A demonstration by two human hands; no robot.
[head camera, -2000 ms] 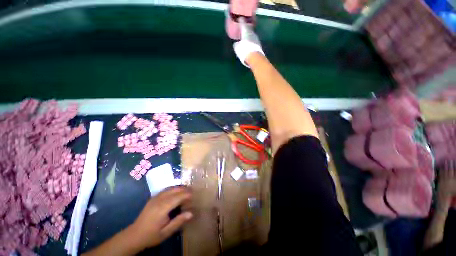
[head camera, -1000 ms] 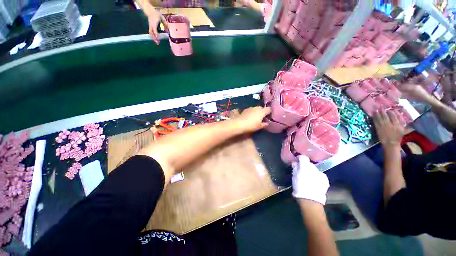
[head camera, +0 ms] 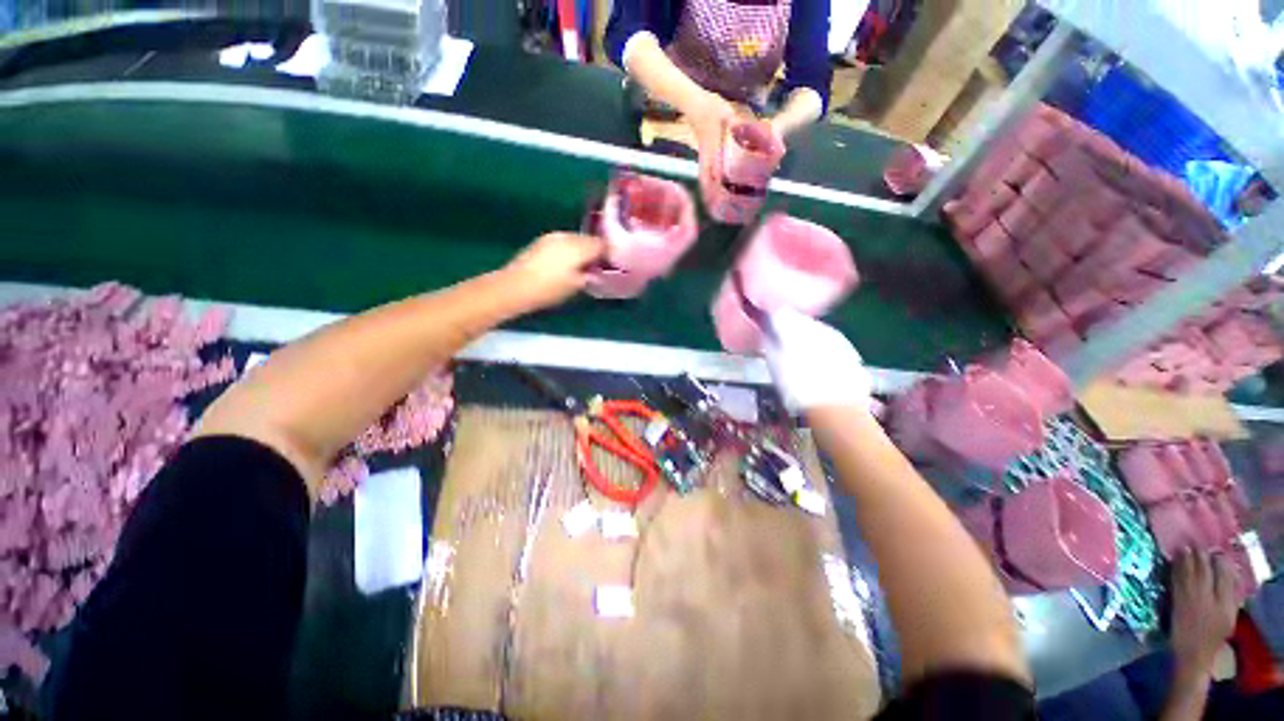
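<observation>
My bare left hand (head camera: 563, 268) holds a pink housing shell (head camera: 646, 237) by its left side, above the green conveyor belt. My gloved right hand (head camera: 817, 364) holds another pink housing (head camera: 797, 272), tilted, its open cup facing up, also over the belt; the glove hides my fingertips. Below them, orange-handled scissors or pliers (head camera: 615, 451) lie on the brown cardboard mat (head camera: 676, 599). Small wired parts (head camera: 760, 458) lie at the mat's top right. Small white pieces lie on the cardboard.
Another person's hands (head camera: 711, 127) hold a pink housing across the belt (head camera: 282, 190). A heap of small pink pieces (head camera: 92, 437) is at left, with a white sheet (head camera: 387, 530). Pink housings (head camera: 1059, 533) stand at right, near another worker's hand (head camera: 1204, 606). A metal post is behind.
Both my hands have moved from the housings at right to over the belt, each now with a pink housing. The view has turned left, and the person opposite shows more fully.
</observation>
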